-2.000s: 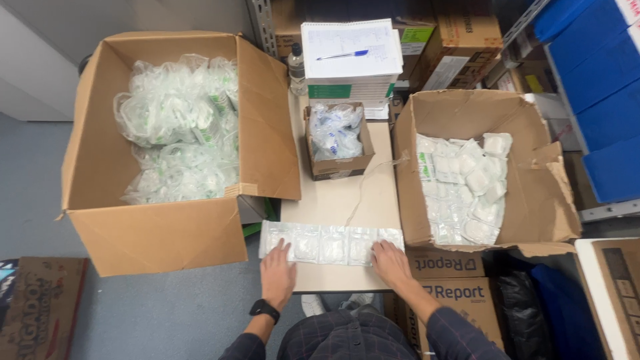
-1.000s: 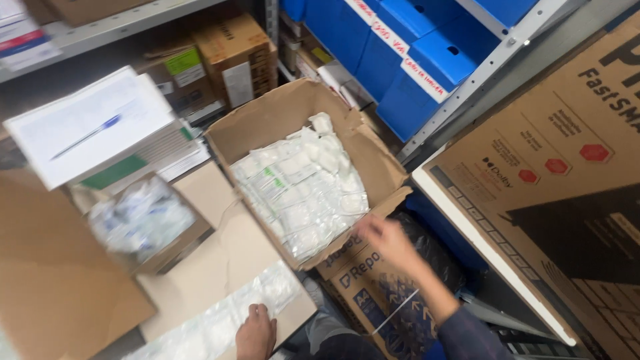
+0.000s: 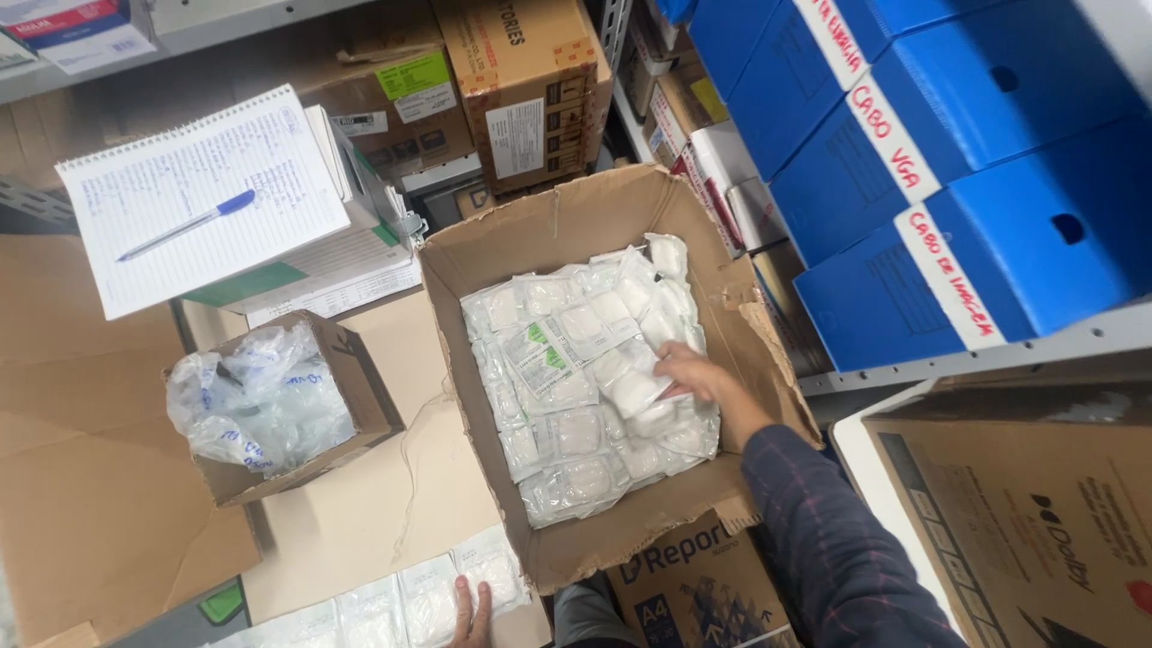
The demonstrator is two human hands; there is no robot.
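Note:
My right hand [image 3: 697,373] reaches into the open cardboard box [image 3: 558,211]. Its fingers touch white gauze-like pads in clear packets [image 3: 576,432], at the right side of the pile; whether they grip one I cannot tell. My left hand [image 3: 472,616] rests its fingertips on the right end of a strip of similar sealed packets [image 3: 387,607], which lies along the near edge of the beige table [image 3: 378,504]. The lower part of that hand is cut off by the frame.
A small carton [image 3: 360,387] of clear plastic bags stands on the table. Behind it, a spiral notebook [image 3: 207,207] with a blue pen [image 3: 189,225] lies on a stack. Blue file boxes [image 3: 999,189] fill the right shelf. A large cardboard flap [image 3: 99,432] spans the left.
The view has swung to the right. My right hand has left the packet strip, where it lay two seconds ago, and is now inside the cardboard box. My left hand remains on the strip.

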